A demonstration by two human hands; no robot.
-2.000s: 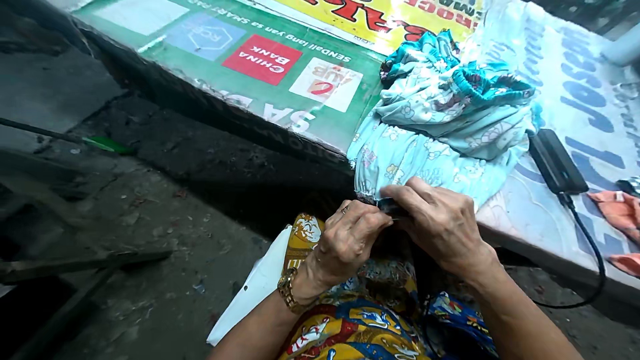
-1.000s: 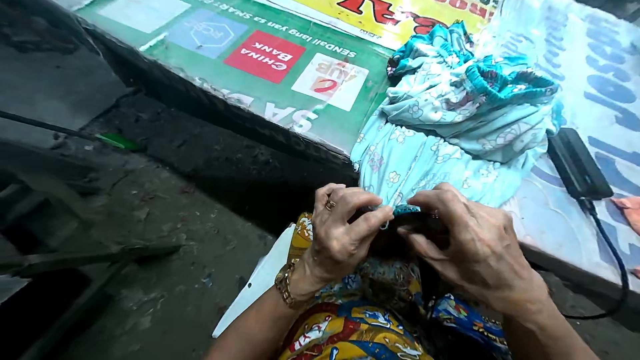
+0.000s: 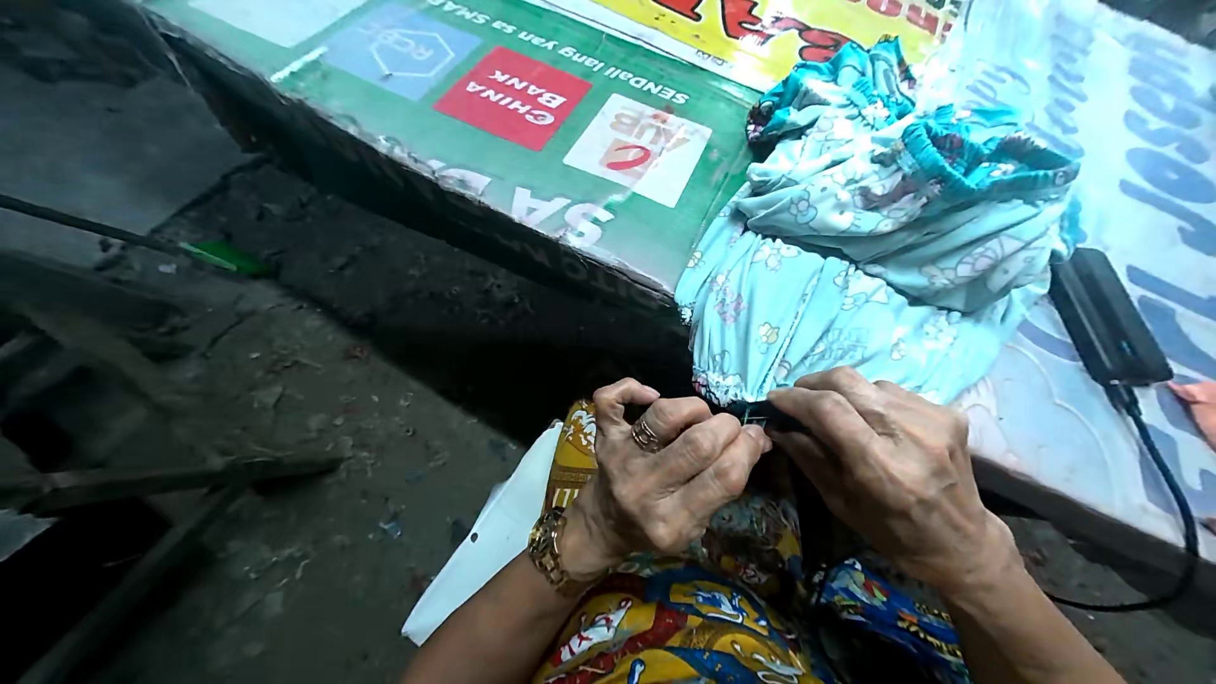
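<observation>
A light blue printed garment (image 3: pixel 855 294) with teal trim lies bunched on the table, its gathered near edge hanging at the table's front edge, by my fingertips. My left hand (image 3: pixel 665 465), with a ring and a gold-coloured wristwatch (image 3: pixel 548 551), pinches dark material at that edge. My right hand (image 3: pixel 883 465) pinches the same dark material from the other side. Between the fingertips shows a small thin, light-coloured thing, too small to name. The fingers hide most of what they hold.
Printed tarpaulins (image 3: pixel 399 104) cover the table. A black device (image 3: pixel 1110 318) with a cable (image 3: pixel 1173 494) lies right of the garment, near orange cloth (image 3: pixel 1199 408). Patterned cloth (image 3: pixel 684 627) and a white sheet (image 3: pixel 484 541) are below my hands. Wooden bars (image 3: pixel 180 480) stand at the lower left.
My hands stay at the garment's near edge; their fingers have shifted around the dark material. A small pale thing shows between the fingertips now.
</observation>
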